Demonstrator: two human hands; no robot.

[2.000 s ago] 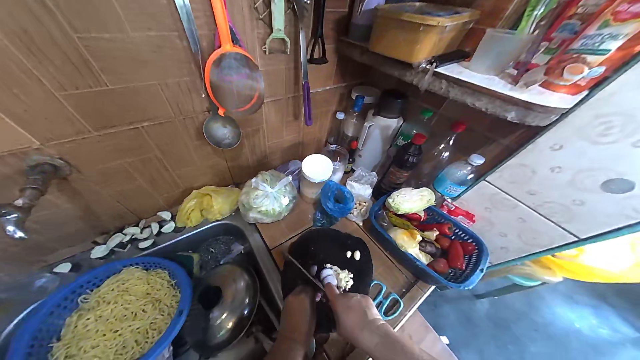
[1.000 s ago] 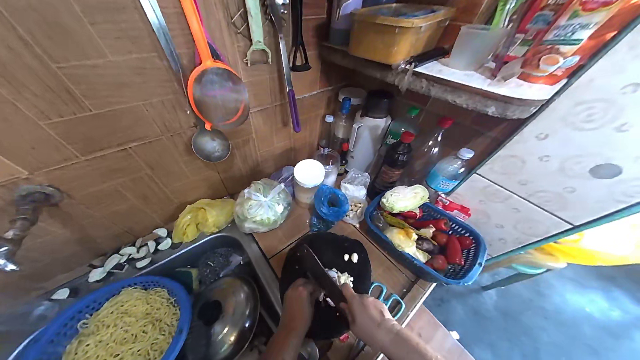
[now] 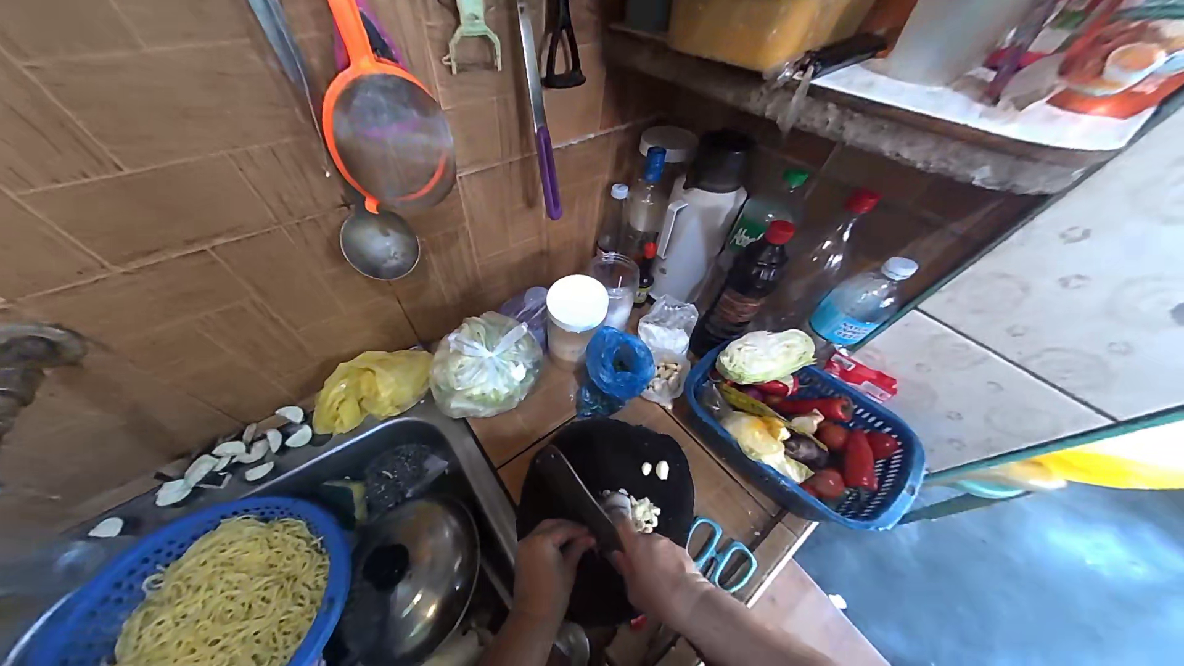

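Observation:
My right hand (image 3: pixel 652 564) is closed around a kitchen knife (image 3: pixel 581 499), whose broad blade points up and left over a black round chopping board (image 3: pixel 606 444). Beside the blade's lower end, my left hand (image 3: pixel 555 555) has its fingers bent together at the board's left side; whether they pinch a small piece is unclear. Chopped garlic (image 3: pixel 645 514) lies right of the blade, partly behind my right hand. Farther back on the board are whole garlic cloves (image 3: pixel 661 470). Blue-handled scissors (image 3: pixel 721 555) lie at the board's right edge.
A sink (image 3: pixel 453 435) at left holds a metal lid (image 3: pixel 421 573) and a blue colander (image 3: pixel 338 555) of noodles. A blue basket (image 3: pixel 902 499) of vegetables stands at right. Behind the board are a blue plastic bag (image 3: pixel 620 365), a white-lidded jar (image 3: pixel 576 314) and bottles. A shelf (image 3: pixel 860 120) overhangs the back right.
Two seconds ago my left hand was at a pale piece beside the chopped garlic; it is now left of the blade. The knife has also shifted over the board.

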